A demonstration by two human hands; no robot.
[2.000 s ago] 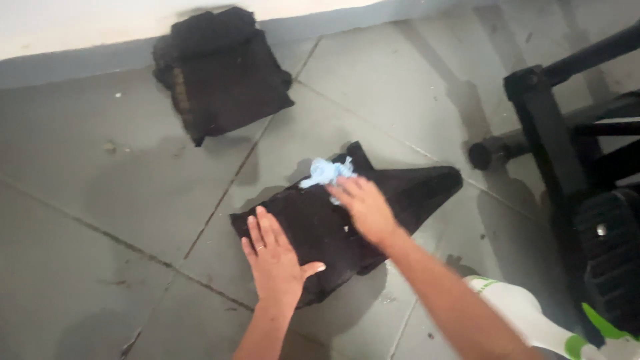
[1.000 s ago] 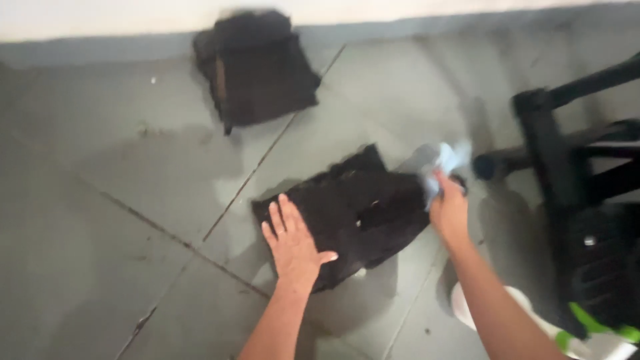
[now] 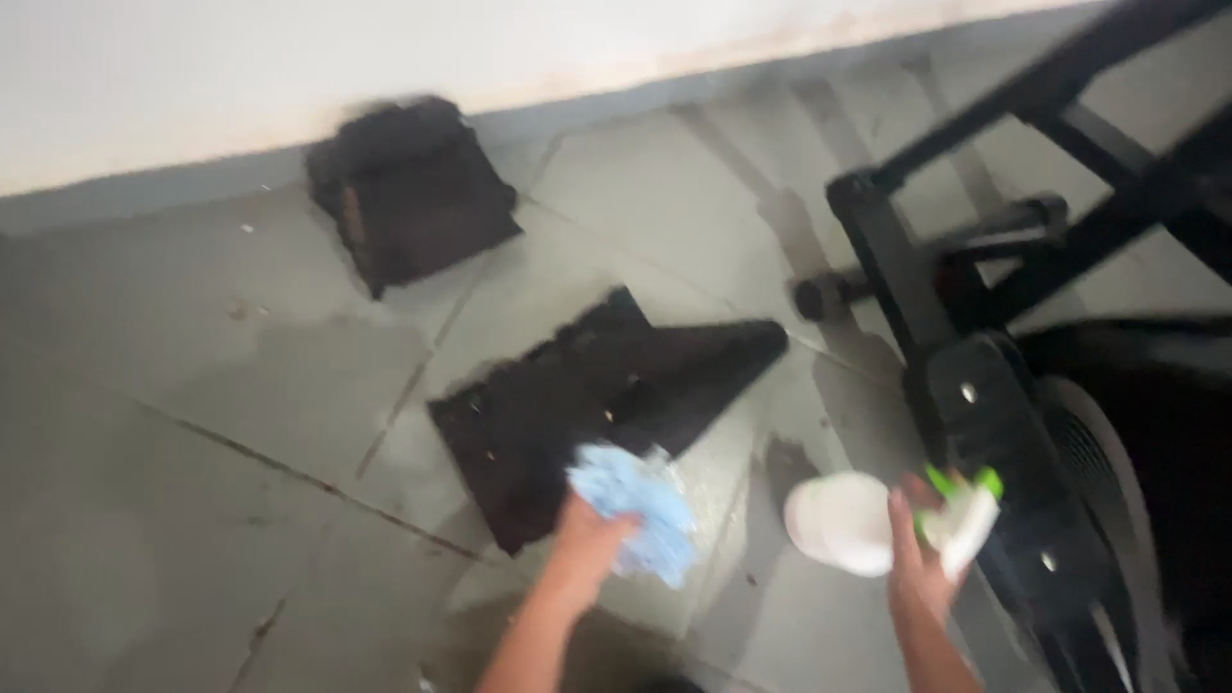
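Observation:
A crumpled light-blue cloth (image 3: pixel 637 515) is gripped in my left hand (image 3: pixel 587 544), just over the lower edge of a flat black piece (image 3: pixel 577 385) that tapers to a rounded tip at the right. My right hand (image 3: pixel 926 568) is closed around the neck of a white spray bottle (image 3: pixel 842 523) with a green and white trigger head. The bottle is tilted, its rounded body pointing left. Small pale specks mark the black piece, whose material the blur does not settle.
Another black piece (image 3: pixel 423 197) lies on the grey tiled floor (image 3: pixel 241 539) near the wall (image 3: pixel 289 67). At the right stands a black metal-framed machine (image 3: pixel 972 385), apparently exercise equipment, close beside my right hand.
The blue cloth has passed from my right hand to my left, which has left the black piece. My right hand has taken hold of the spray bottle.

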